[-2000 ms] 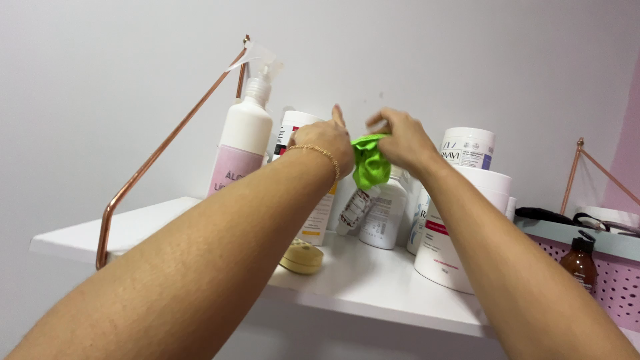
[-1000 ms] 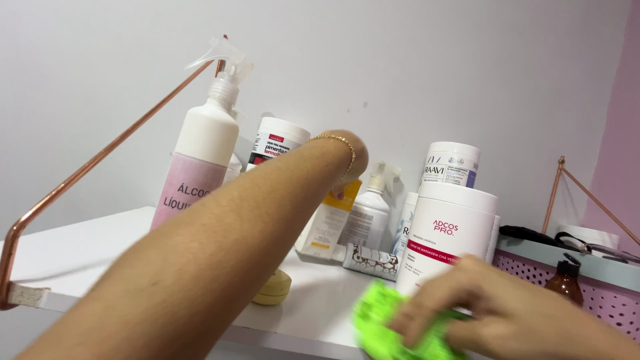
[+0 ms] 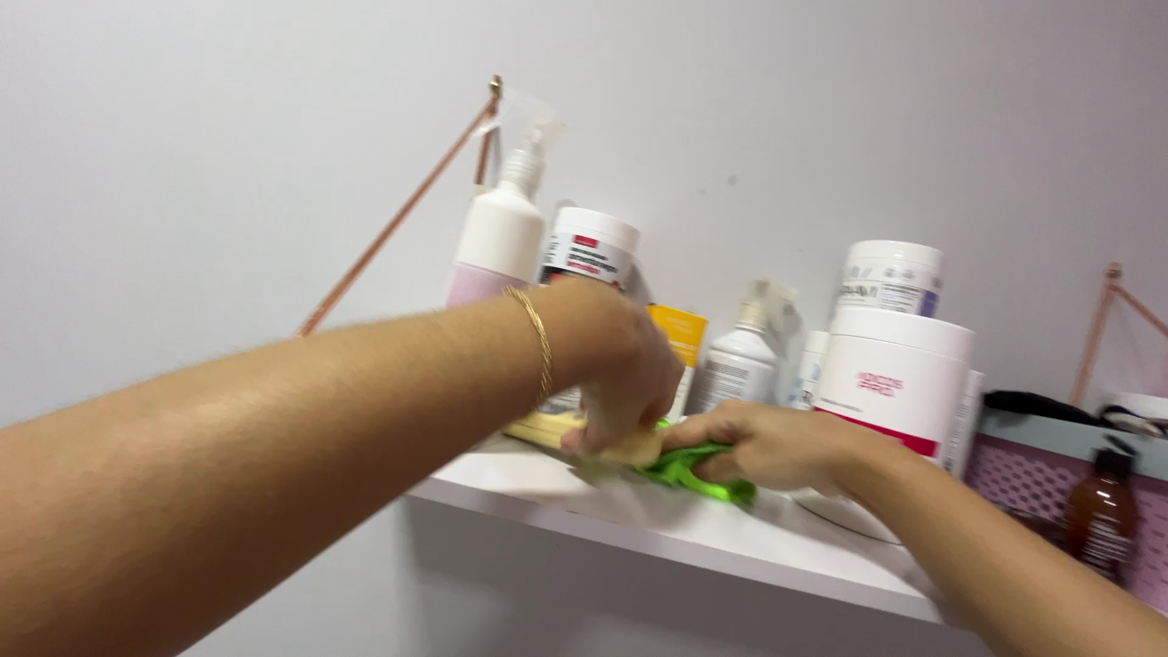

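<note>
My left hand (image 3: 630, 365), with a thin gold bracelet at the wrist, reaches down to the white shelf (image 3: 584, 497). Its fingers close on a small pale yellow object (image 3: 637, 447), which is blurred. Against that object my right hand (image 3: 757, 447) presses a bright green cloth (image 3: 703, 474), bunched under its fingers on the shelf. Behind the hands stand a yellow and white box (image 3: 680, 333), partly hidden, and a white spray bottle (image 3: 735, 365). More of the pale yellow (image 3: 545, 429) shows below my left wrist; whether it is a separate piece I cannot tell.
A tall spray bottle with a pink label (image 3: 497, 237) and a white-lidded jar (image 3: 593, 242) stand at left. At right a small jar (image 3: 890, 274) sits on a large white tub (image 3: 890, 383). Beyond are an amber bottle (image 3: 1101, 511), a perforated pink basket (image 3: 1013, 474) and copper-coloured brackets (image 3: 401, 214).
My left hand has come down from behind the products to the pale yellow object and taken hold of it. The green cloth in my right hand has moved from beside the large tub to that object.
</note>
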